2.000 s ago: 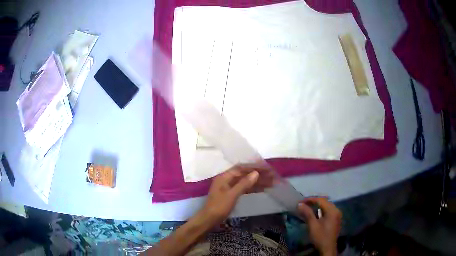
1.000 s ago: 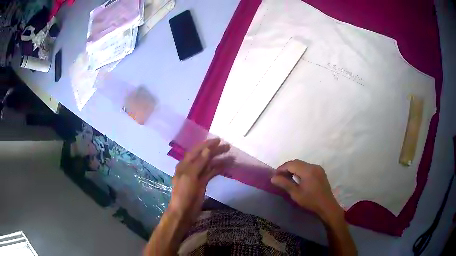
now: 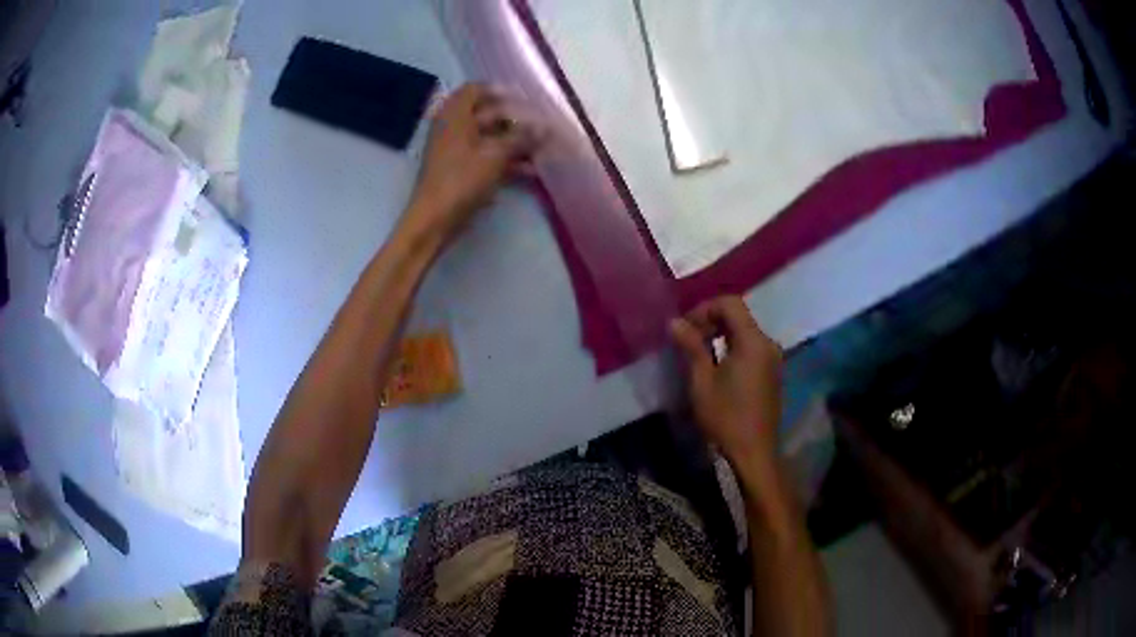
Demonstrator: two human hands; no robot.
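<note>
A white paper pattern (image 3: pixel 822 100) lies on magenta fabric (image 3: pixel 816 224), which shows as a border. A clear ruler (image 3: pixel 586 205) lies along the pattern's left edge, over the magenta border. Its near end passes the fabric's corner. My left hand (image 3: pixel 471 156) has its fingertips on the ruler's left edge, partway up. My right hand (image 3: pixel 735 373) pinches at the ruler's near end; whether it also holds chalk is hidden. A pale straight strip (image 3: pixel 676 131) lies on the pattern.
A black smartphone (image 3: pixel 355 91) lies beside my left hand. An orange box (image 3: pixel 424 370) is near my left forearm. Pattern papers (image 3: pixel 150 268) and a dark narrow bar (image 3: pixel 96 513) are at the left. Dark scissors (image 3: pixel 1084 62) are partly visible at the upper right.
The view has turned. The ruler has moved from across the pattern's lower corner to its left edge. My left hand has moved up along it; my right hand is at its near end.
</note>
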